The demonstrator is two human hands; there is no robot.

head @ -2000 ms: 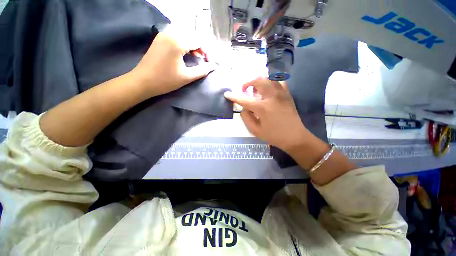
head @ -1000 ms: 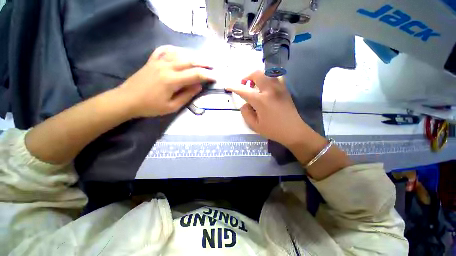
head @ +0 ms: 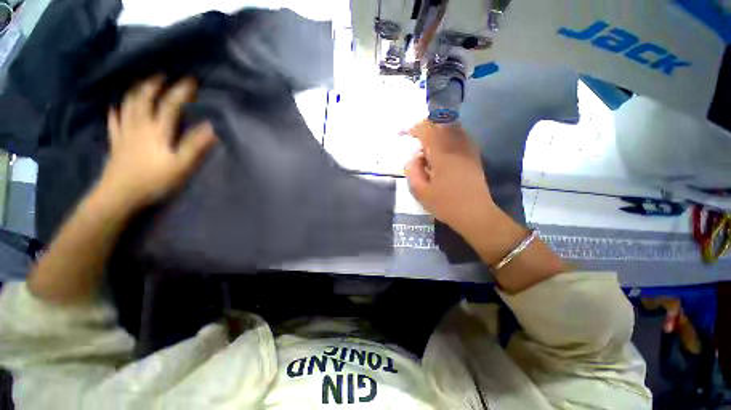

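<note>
A large dark grey garment panel (head: 280, 192) lies left of the needle, bunched at the back left, its front side along the table's front edge. My left hand (head: 156, 148) is blurred, fingers spread, over the panel's left part. My right hand (head: 449, 168) is below the machine head, fingers bent, over a narrower dark grey cut piece (head: 509, 128); whether its fingertips hold anything cannot be told. The presser foot area (head: 393, 60) of the white sewing machine (head: 545, 40) shows no fabric under it.
Dark snips (head: 653, 207) and red and yellow loops (head: 710, 232) lie at the right. A ruler scale (head: 609, 247) runs along the table's front strip. Below the right edge is a dark cloth pile (head: 681, 344) with an orange-brown item.
My left hand has moved left, away from the needle, and its fingers have spread. The large panel has shifted and spread towards the front edge. My right hand has moved slightly right.
</note>
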